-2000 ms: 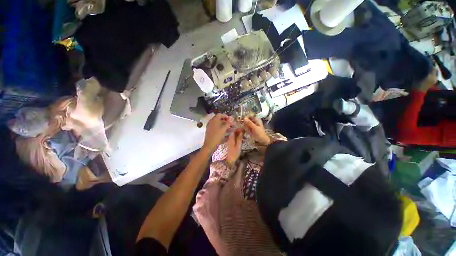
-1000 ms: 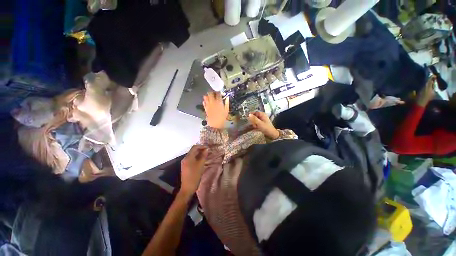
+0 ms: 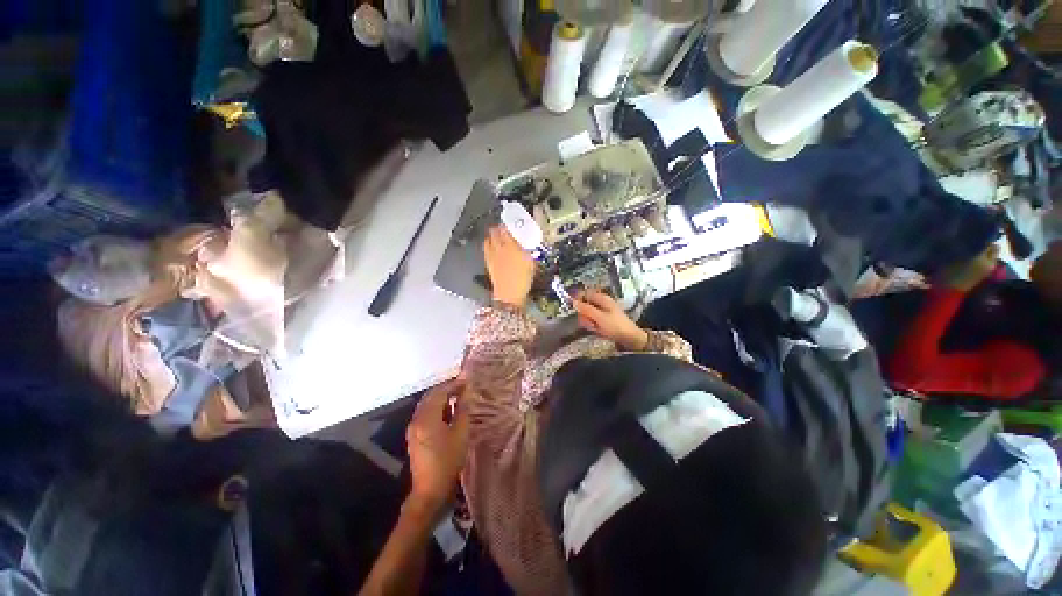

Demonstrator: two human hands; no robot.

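My left hand (image 3: 437, 445) is bare and raised beside a seated person's sleeve, at the front of the white table (image 3: 349, 349). Its fingers are curled; whether they hold something small cannot be told. My right hand is not in view. An overlock machine (image 3: 594, 186) stands on the table with its front parts exposed. The seated person's hands are at it, one (image 3: 509, 268) by the white-tipped end of the head, the other (image 3: 611, 320) at the lower front. A flat grey metal plate (image 3: 464, 250) lies at the machine's left.
A dark-handled screwdriver (image 3: 402, 262) lies on the table. The seated person's dark cap (image 3: 687, 489) fills the lower middle. Beige cloth (image 3: 250, 274) and a black garment (image 3: 338, 128) lie at left. Thread cones (image 3: 815, 99) stand behind the machine. A yellow stool (image 3: 914, 553) is lower right.
My left hand has drawn back from the machine towards me. The seated person's one hand has moved up to the machine head's left end. The view has shifted, with more thread cones showing.
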